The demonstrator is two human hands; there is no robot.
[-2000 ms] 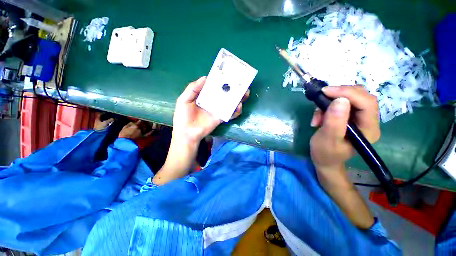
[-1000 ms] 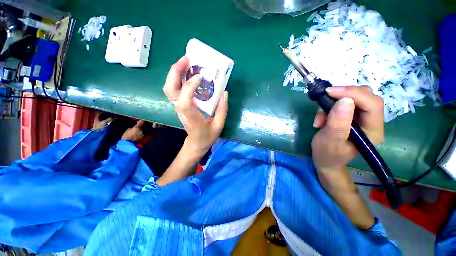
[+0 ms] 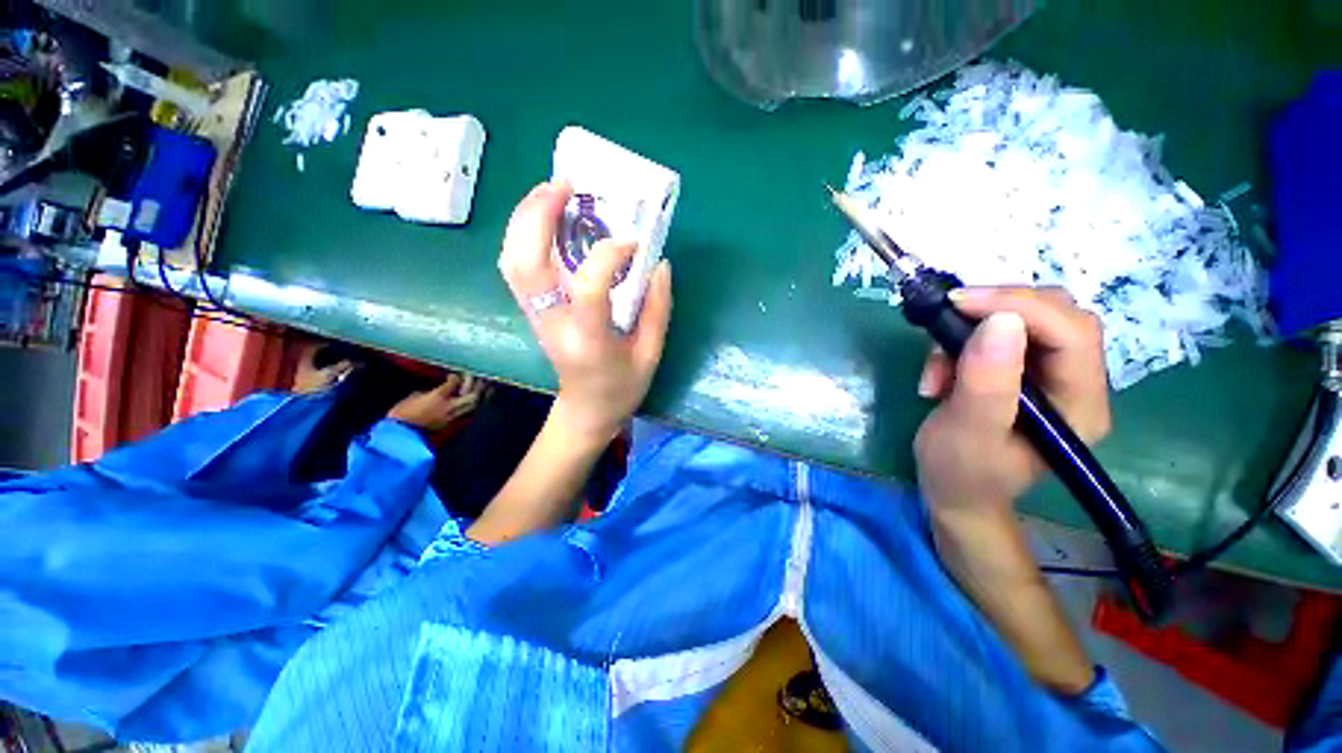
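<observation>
My left hand (image 3: 589,316) holds a white plastic housing (image 3: 626,184) above the green bench mat, left of centre. The housing is tilted, and a dark round part shows on it, partly covered by my fingers. My right hand (image 3: 1008,390) grips the soldering iron (image 3: 1086,478) by its black handle. The iron's metal tip points up and left, at the left edge of a big heap of translucent plastic strips (image 3: 1030,199). The tip is apart from the housing. Whether it touches any strip, I cannot tell.
A white housing (image 3: 418,166) lies at left, with a small heap of strips (image 3: 318,112) beyond it. A clear hood (image 3: 846,52) hangs at top. Blue boxes stand at far left (image 3: 171,187) and right (image 3: 1310,206). A person's blue sleeve (image 3: 192,530) is at lower left, by red crates (image 3: 118,353).
The housing has turned from its flat face with a small dark hole to a side with a larger dark round part. My left fingers have moved onto it. The view has shifted slightly.
</observation>
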